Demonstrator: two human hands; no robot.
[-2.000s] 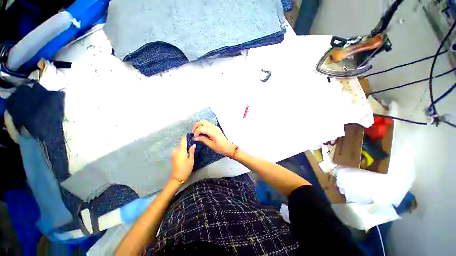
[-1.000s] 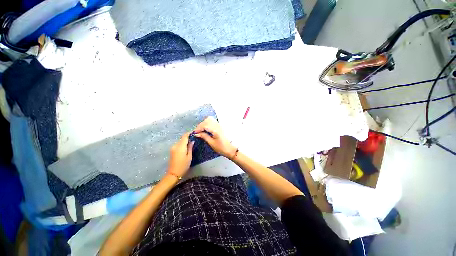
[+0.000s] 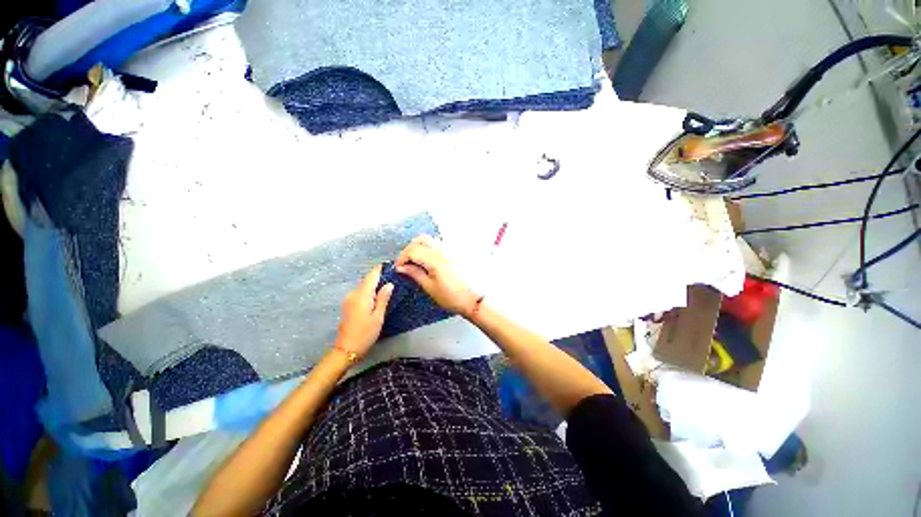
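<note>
A long folded panel [image 3: 273, 295], pale grey-blue side up, lies slantwise across the near part of the white table. Navy cloth shows at its right end and at the curved cutout on the left. My left hand [image 3: 366, 308] grips a bunched navy edge near the right end, thumb on top. My right hand [image 3: 431, 275] pinches the same edge with its fingertips, close beside the left fingers. The exact fold under the fingers is hidden. A small red stick [image 3: 501, 234] lies on the table to the right.
A stack of cut panels [image 3: 434, 50] lies at the far side. A small dark loop [image 3: 547, 167] and a steam iron [image 3: 722, 153] are to the right. Draped denim [image 3: 76, 192] hangs at the left edge. A cardboard box [image 3: 689, 333] stands below right.
The view has shifted slightly. Both hands stay at the same edge of the panel, with only small finger movements. The panel lies as before.
</note>
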